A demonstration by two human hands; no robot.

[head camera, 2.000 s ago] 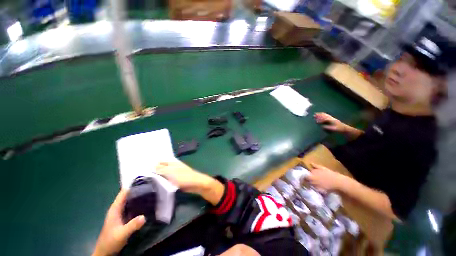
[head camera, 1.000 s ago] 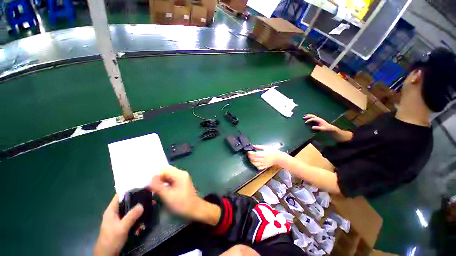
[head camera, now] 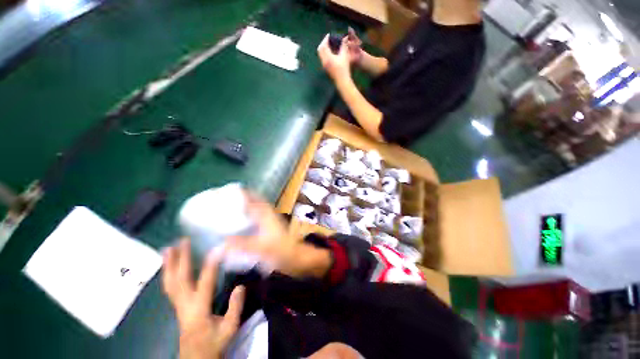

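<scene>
A blurred white wrap or bag (head camera: 216, 214) is at the fingers of my right hand (head camera: 270, 235), over the bench's front edge. My left hand (head camera: 200, 305) is just below it, fingers spread and thumb apart. Something dark shows between its thumb and fingers; I cannot tell whether it is the adapter or clothing. A white label sheet (head camera: 95, 270) with a small dark mark lies flat on the green bench at the left. A black power adapter (head camera: 142, 209) lies beside the sheet's upper corner.
More black adapters with coiled cables (head camera: 175, 144) lie farther up the bench. An open divided carton (head camera: 474, 228) at the right holds rows of white-wrapped units. A person in black (head camera: 428, 77) beyond it holds a small dark object. A second white sheet (head camera: 268, 48) lies before them.
The view has swung right and down. The black adapter no longer shows clearly in my hands; a white wrap is now at my right hand. The neighbour has picked up a dark object.
</scene>
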